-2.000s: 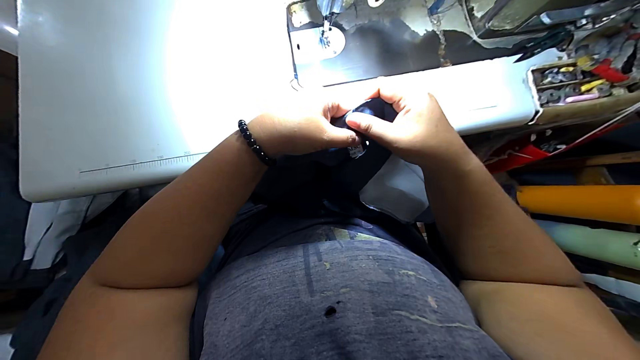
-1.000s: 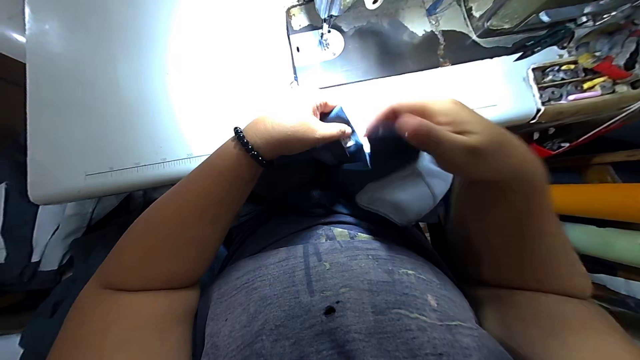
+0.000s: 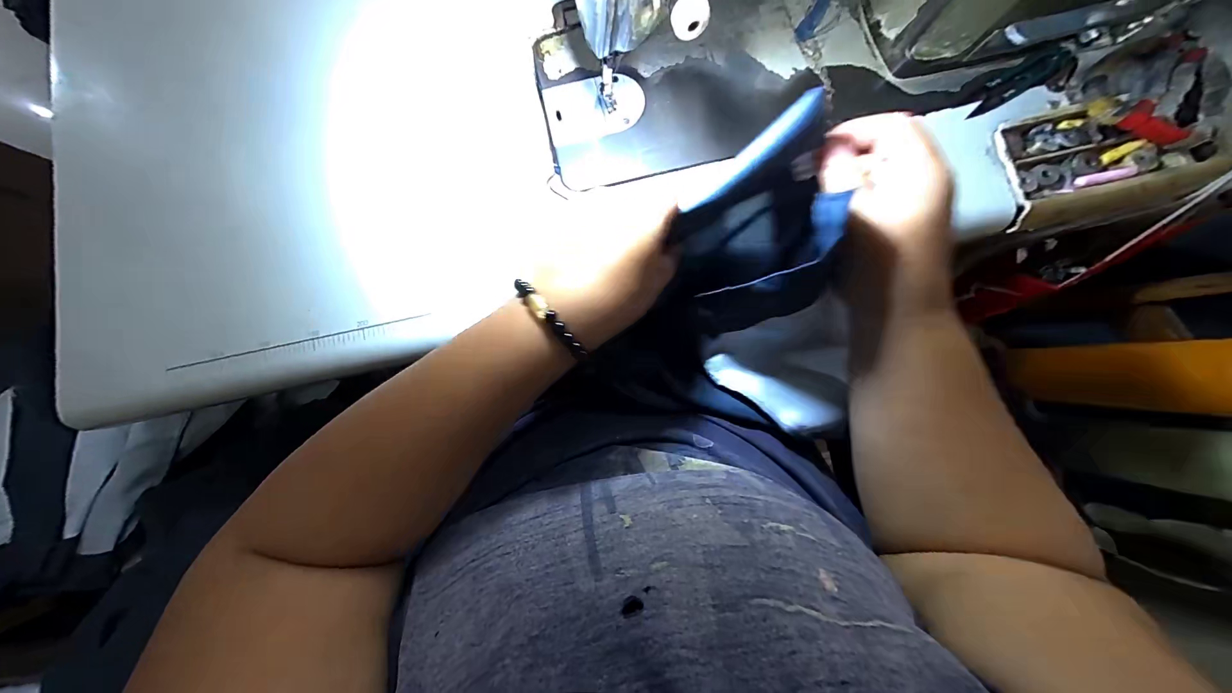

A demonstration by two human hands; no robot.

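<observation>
A dark navy fabric garment (image 3: 760, 241) with a pale seam line is stretched between both hands over the table's front edge. My left hand (image 3: 616, 269), with a black beaded bracelet on the wrist, grips its left side. On the other side, my right hand (image 3: 890, 178) has its fingers closed on the upper right edge, somewhat blurred. Grey lining cloth (image 3: 789, 375) hangs below. Beyond the hands is a sewing machine's needle and presser foot (image 3: 607, 91), over a metal needle plate (image 3: 587, 111). The rest of the garment lies in my lap.
The white sewing table (image 3: 212, 212) has a printed ruler along its front edge. At the right are black thread snips (image 3: 1030, 79) and a wooden tray (image 3: 1068, 207) of bobbins. Orange (image 3: 1126, 375) and pale green rolls lie below it. Dark and grey cloth hangs at the lower left.
The fabric, bunched low between the hands earlier, is now lifted and spread wider. My right hand has moved up and to the right; it was blurred and apart from the cloth one second ago.
</observation>
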